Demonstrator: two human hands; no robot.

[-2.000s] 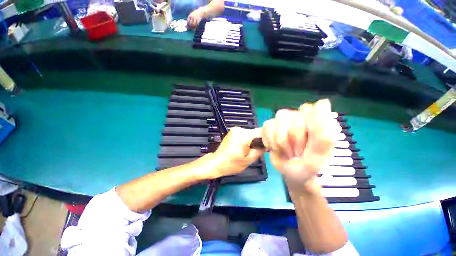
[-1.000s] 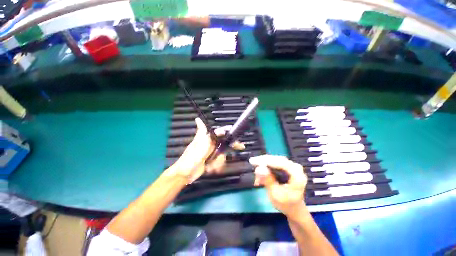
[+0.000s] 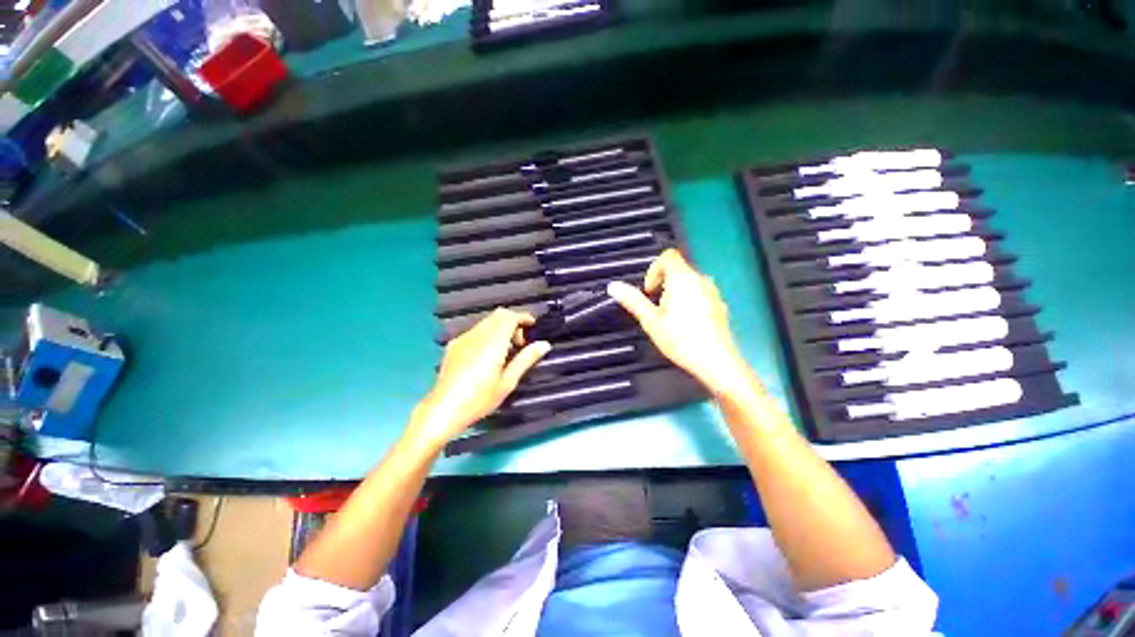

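Observation:
A black tripod-handle unit (image 3: pixel 588 307), now closed into one slim bar, lies level over the middle rows of the left foam tray (image 3: pixel 492 233). My left hand (image 3: pixel 479 367) has its fingertips on the unit's dark left end. My right hand (image 3: pixel 687 321) pinches its right end between thumb and fingers. Whether the unit rests fully in a slot is hidden by my fingers. Several other black units with shiny strips lie in rows in the same tray, above and below my hands.
A second foam tray (image 3: pixel 780 299) at the right holds several white units (image 3: pixel 952 398). A blue device (image 3: pixel 69 380) with a cable stands at the left. A red bin (image 3: pixel 244 72) and part of another tray (image 3: pixel 541 25) are on the raised bench behind. A blue table (image 3: pixel 1021 535) is at the lower right.
The black unit's spread legs are folded together, and it has been lowered to the tray. My right hand has moved from beside the tray onto the unit. The view has tilted down.

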